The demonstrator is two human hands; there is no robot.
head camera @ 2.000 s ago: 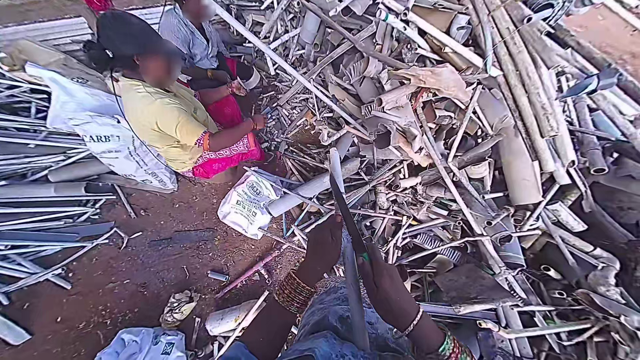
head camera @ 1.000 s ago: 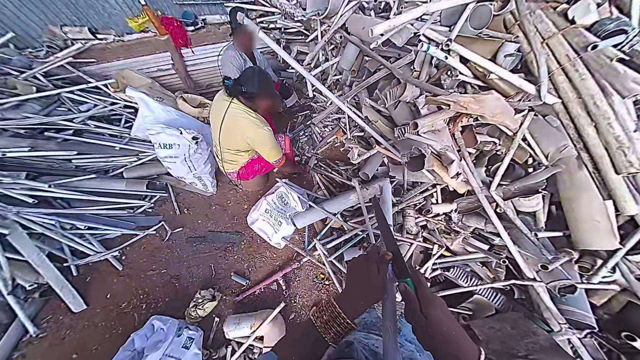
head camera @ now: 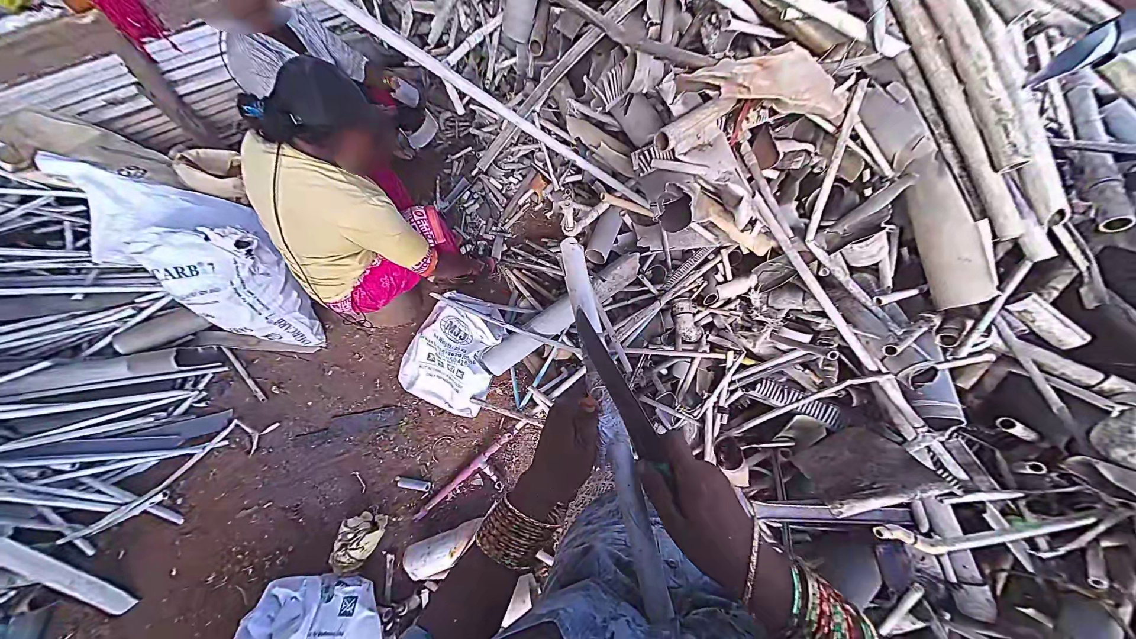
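Note:
My left hand [head camera: 568, 444], with bangles at the wrist, grips a long pale plastic pipe [head camera: 632, 515] that runs from my lap up and away from me. In my right hand [head camera: 688, 484] is the handle of a knife with a long dark blade [head camera: 612, 382]. The blade points up and to the left and lies along or across the pipe; whether it touches is not clear. Beyond my hands, a thicker grey pipe [head camera: 559, 319] rests on the scrap beside a white printed sack [head camera: 451, 355].
A large heap of scrap pipes [head camera: 799, 355] fills the right side. Thin pipes [head camera: 80, 417] are piled at the left near a white sack [head camera: 204, 257]. A person in a yellow top [head camera: 328, 213] sits at the upper left, another person [head camera: 302, 53] behind. Another sack [head camera: 311, 608] lies at the bottom.
The view has shifted. My hands still hold the pipe and the knife; no other change is plain.

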